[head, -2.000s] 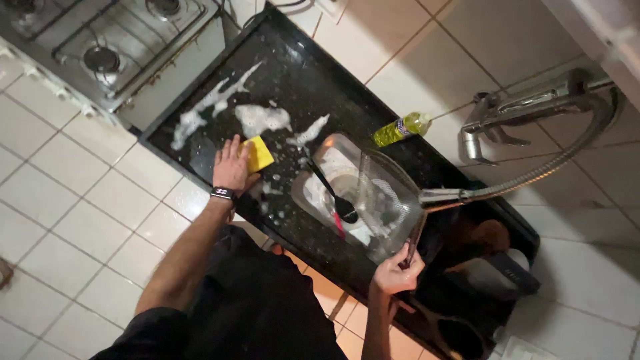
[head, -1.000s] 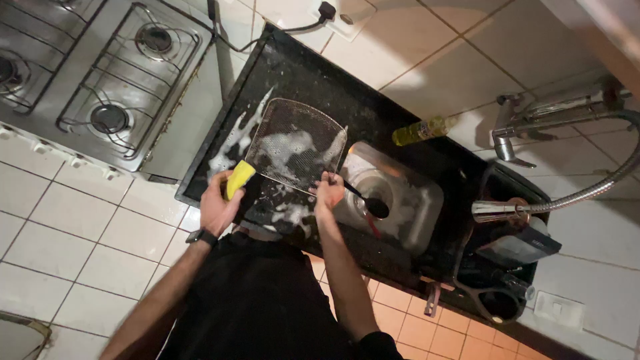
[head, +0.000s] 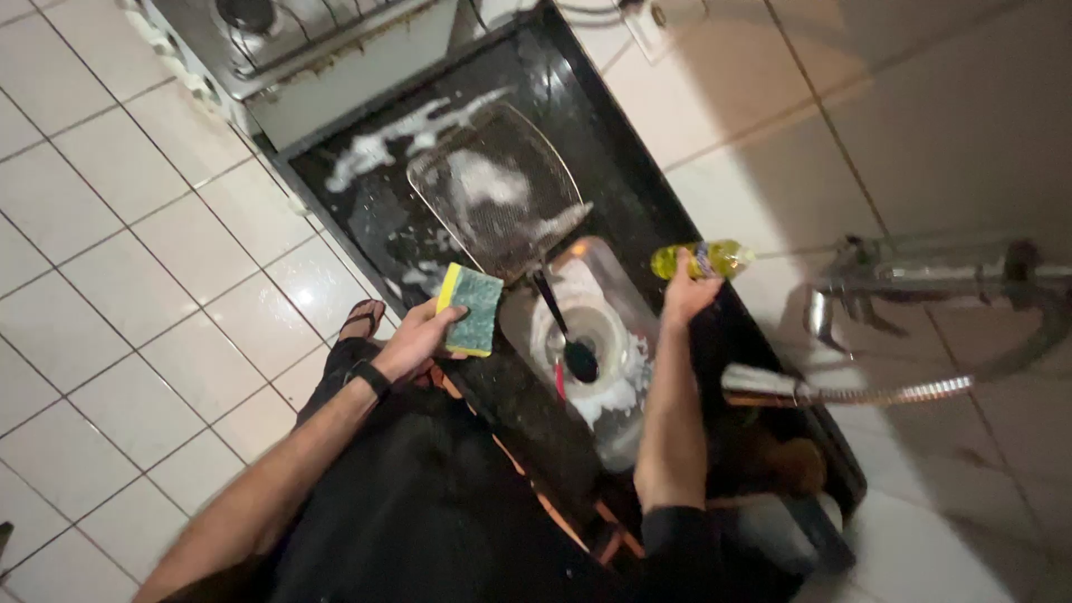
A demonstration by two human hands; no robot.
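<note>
My left hand point(head: 423, 335), with a dark band at the wrist, holds a yellow sponge with a green scouring side point(head: 474, 311) over the counter's near edge. Reaching across the sink, my right hand point(head: 692, 289) has its fingers around a bottle of yellow-green liquid soap point(head: 703, 260) near the wall. A mesh rack with a wire rim point(head: 494, 188) lies on the black counter, with foam on and around it. In the steel sink point(head: 615, 448) are a black spoon-like utensil point(head: 579, 360), a red-handled item point(head: 559, 381), a round dish-like thing and suds.
A gas stove point(head: 335, 84) borders the counter's far left end. At the right, a wall faucet point(head: 837, 310) and a hose sprayer point(head: 762, 385) reach over the counter. Dark containers point(head: 808, 523) stand at the lower right. An outlet point(head: 653, 29) is on the tiled wall.
My right hand has gone from the mesh rack's edge to the soap bottle. The rack, over the sink two seconds ago, lies on the counter. My left hand has turned the sponge's green side up.
</note>
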